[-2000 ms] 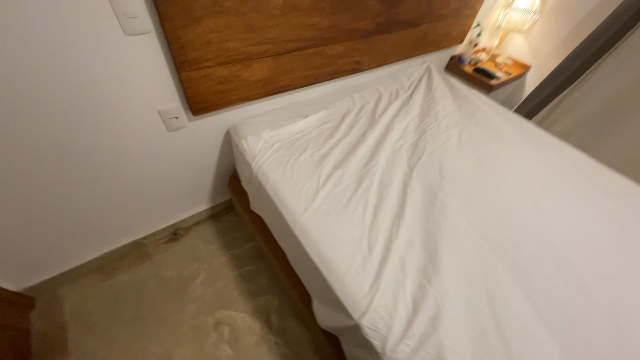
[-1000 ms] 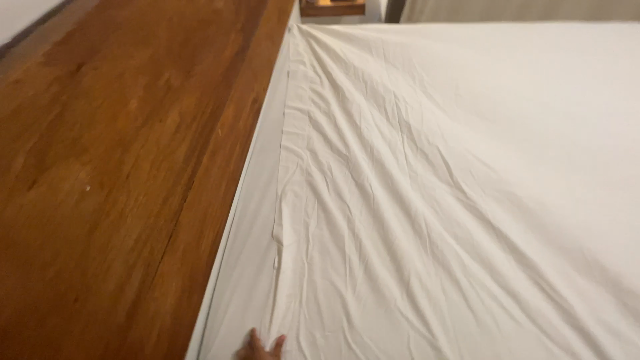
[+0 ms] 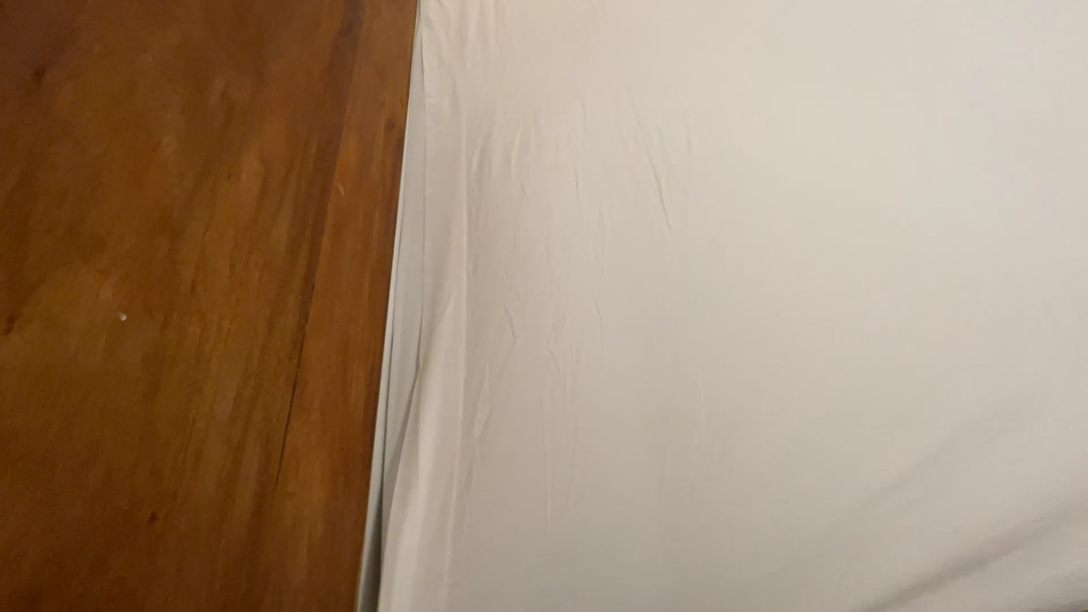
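A white fitted sheet (image 3: pixel 722 297) covers the mattress and fills the right side of the head view. Its left edge runs along the wooden headboard (image 3: pixel 195 297), with a seam and a loose fold toward the bottom. Small creases mark the cloth near that edge, and broader diagonal folds show at the lower right. Neither my left hand nor my right hand is in view, so what they hold or touch is hidden.
The brown headboard takes up the left third of the view. Between it and the sheeted mattress runs a narrow gap (image 3: pixel 371 544), darker toward the bottom.
The sheet along the headboard lies flatter than the many long wrinkles of a second ago. A hand seen then at the bottom edge has left the view. The view has moved closer.
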